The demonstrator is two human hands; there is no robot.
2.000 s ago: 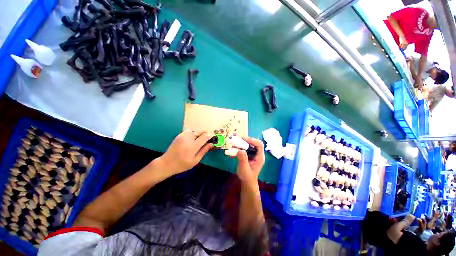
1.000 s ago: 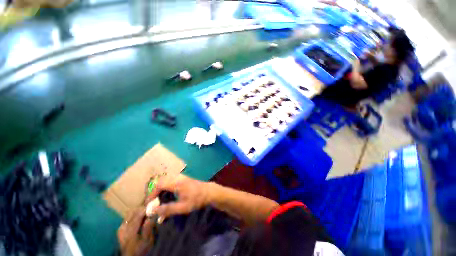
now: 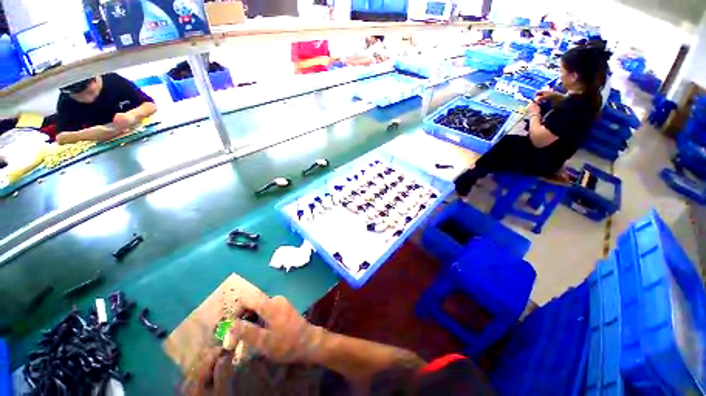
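My right hand [image 3: 279, 331] pinches a small pale moulded piece [image 3: 239, 352] with a dark end, just over the front of the tan cardboard pad [image 3: 203, 321]. My left hand [image 3: 207, 373] is blurred and low beside the piece, partly cut off by the bottom edge; its grip is unclear. A bright green round thing [image 3: 224, 330] shows at the fingertips. The pad has brown spots. A heap of glossy black moulded parts [image 3: 73, 356] lies at lower left, with one black part [image 3: 152, 322] between heap and pad.
A blue tray [image 3: 360, 275] holds rows of pale-and-black pieces. White crumpled tissue [image 3: 291, 257] and paired black parts [image 3: 243, 239] lie beyond the pad. Joined pieces [image 3: 273, 185] lie on the green belt. A person sits at right past a blue stool [image 3: 480, 282]; stacked blue crates [image 3: 619, 309] stand nearer.
The view has swung right and up, bringing in more line, people and crates. My hands remain together at the pad; the right hand still holds the pale piece.
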